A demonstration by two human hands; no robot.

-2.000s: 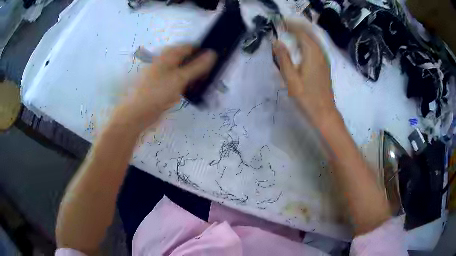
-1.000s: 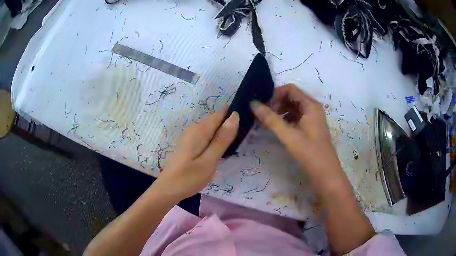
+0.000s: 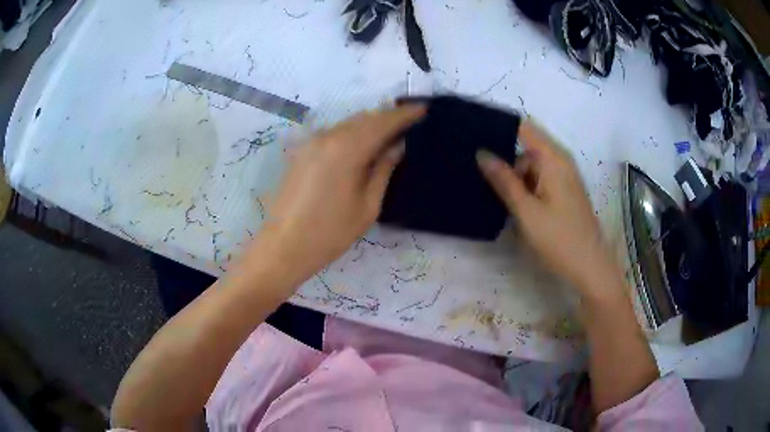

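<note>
A dark navy-black cloth piece [image 3: 452, 173], roughly square, is held between my two hands above the white table. My left hand [image 3: 338, 181] grips its left edge, with the fingers along the top left corner. My right hand [image 3: 549, 202] grips its right edge, with the thumb on the upper face and the other fingers partly hidden behind it. A thin grey metal strip [image 3: 238, 91] lies loose on the table to the left, beyond my left hand.
The white table [image 3: 67, 126] carries scattered threads and yellowish stains. A steam iron [image 3: 654, 245] rests at the right on a dark sheet [image 3: 718, 312]. Black cloth bundles [image 3: 688, 76] lie along the far right edge. A small black cluster [image 3: 369, 18] and narrow dark strip [image 3: 414, 35] lie at the top.
The cloth piece has gone from a slanted, narrow view to a flatter, wider one. My right hand has moved to its right edge, my left hand to its upper left.
</note>
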